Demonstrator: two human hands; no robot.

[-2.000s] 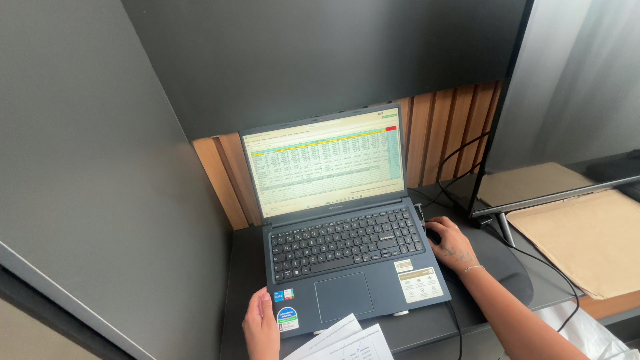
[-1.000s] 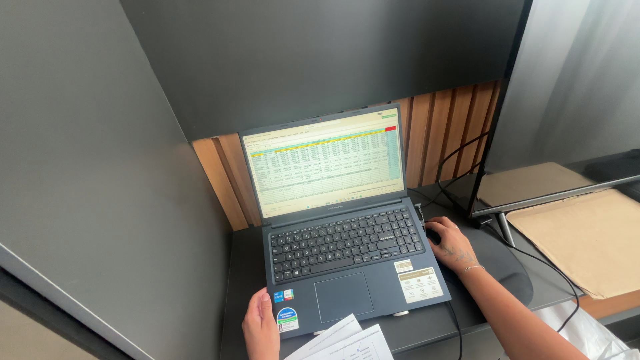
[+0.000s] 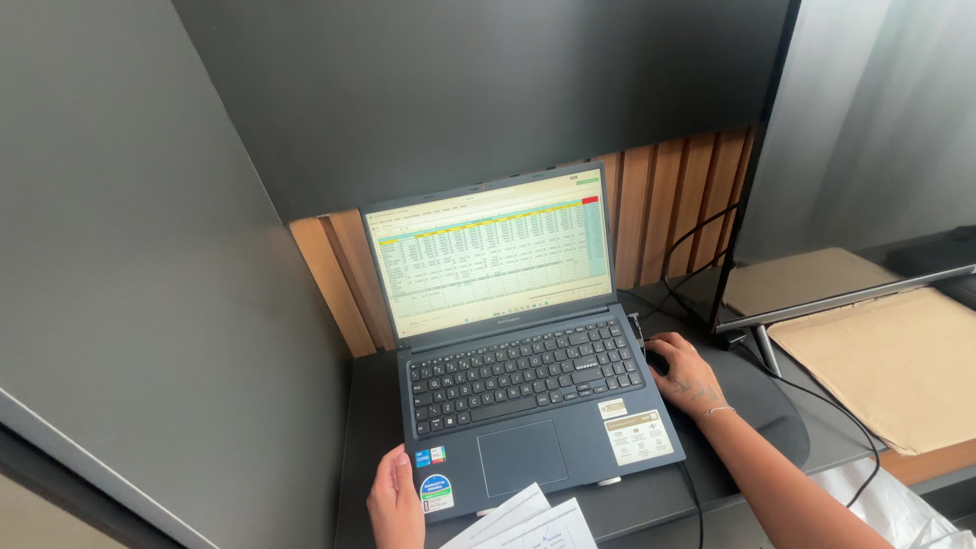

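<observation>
A dark blue laptop (image 3: 518, 457) stands unfolded on a black desk, a spreadsheet with colored rows on its screen (image 3: 496, 255). My left hand (image 3: 396, 499) rests at the laptop's front left corner, its thumb along the edge; whether it grips the corner is not clear. Over a black computer mouse (image 3: 657, 362) at the laptop's right side, my right hand (image 3: 690, 377) lies with its fingers curved around it. Printed paper sheets (image 3: 526, 526) lie at the laptop's front edge, partly cut off by the view's bottom.
A flat-screen television or monitor (image 3: 862, 152) stands at the right on thin legs, a brown paper envelope or folder (image 3: 877, 366) by its base. Black cables (image 3: 831, 404) run across the desk. A dark panel (image 3: 175, 305) rises at the left, and white plastic (image 3: 877, 503) shows at lower right.
</observation>
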